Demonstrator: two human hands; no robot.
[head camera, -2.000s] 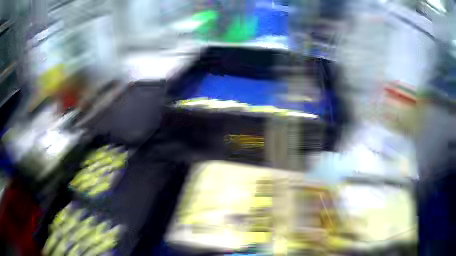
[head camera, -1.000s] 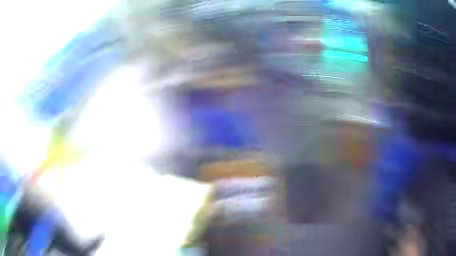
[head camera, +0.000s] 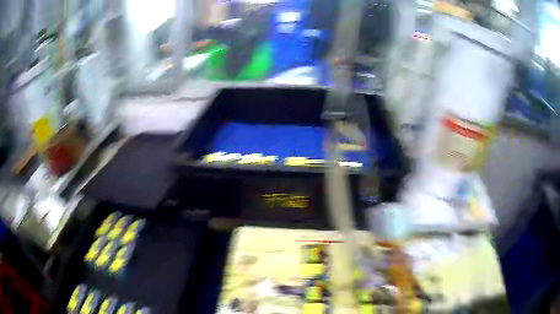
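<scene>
No hand of mine shows clearly; the frame is blurred. The cream work panel (head camera: 248, 260) lies low in the middle, with yellow-topped circuit boards (head camera: 314, 270) in a column on it. A pale hose or tube (head camera: 338, 196) hangs down in front of the panel. Behind the panel stands a black tote (head camera: 224, 196) with yellow characters, a blue interior and a row of yellow-topped parts inside its near wall. A dark tray at the lower left holds yellow-topped boards (head camera: 113, 242) in rows.
A dark flat sheet or lid (head camera: 132, 172) lies left of the black tote. A white carton with a red stripe (head camera: 466, 129) stands at the right. White bags or papers (head camera: 445, 199) lie below it. Something red (head camera: 18, 285) is at the lower left edge.
The view has swung away and back. Compared with the oldest frame, the tote and panel sit slightly lower in the picture. The pale, very bright surface from one second ago is gone.
</scene>
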